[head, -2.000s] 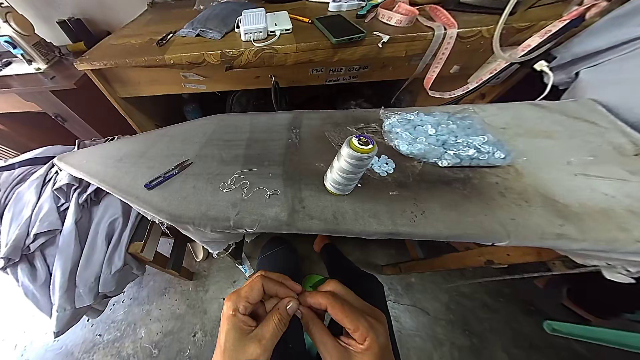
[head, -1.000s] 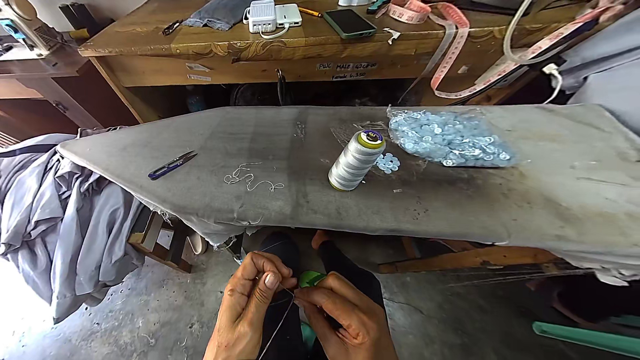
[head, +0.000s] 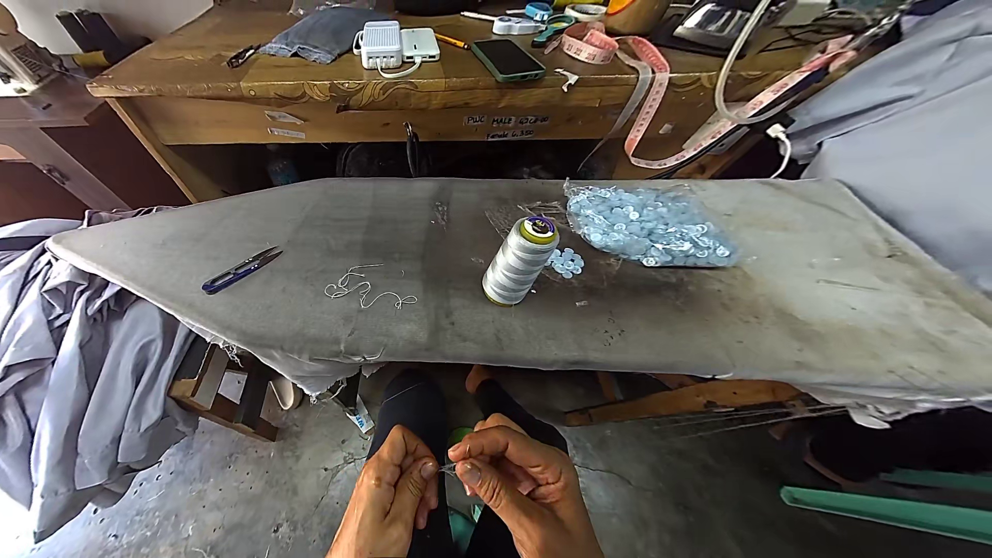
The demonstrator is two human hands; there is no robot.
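Note:
Low in the head view, above my lap, my left hand [head: 395, 492] pinches a fine thread [head: 447, 468] between thumb and forefinger. Close beside it, my right hand [head: 515, 484] has thumb and forefinger on the same thread; whether a needle is there cannot be told. Beyond both hands, a cone of pale thread [head: 518, 263] stands on the grey cloth-covered ironing board [head: 387, 232]. Just right of the cone lie loose light-blue buttons [head: 566, 263] and a plastic bag of buttons [head: 651, 226]. Thread snips [head: 242, 271] and a tangled piece of thread [head: 368, 289] lie to the left.
Behind the board, a wooden table [head: 186, 70] holds a phone [head: 508, 60], white chargers [head: 381, 44], and a pink tape measure [head: 651, 101] hanging over its edge. Grey garments [head: 101, 364] hang at the left. A wooden stool [head: 225, 391] stands below the board's left end.
My fingertips were close together two seconds ago; one second ago a thread trailed down below my hands. Now a small gap with fine thread shows between my fingertips.

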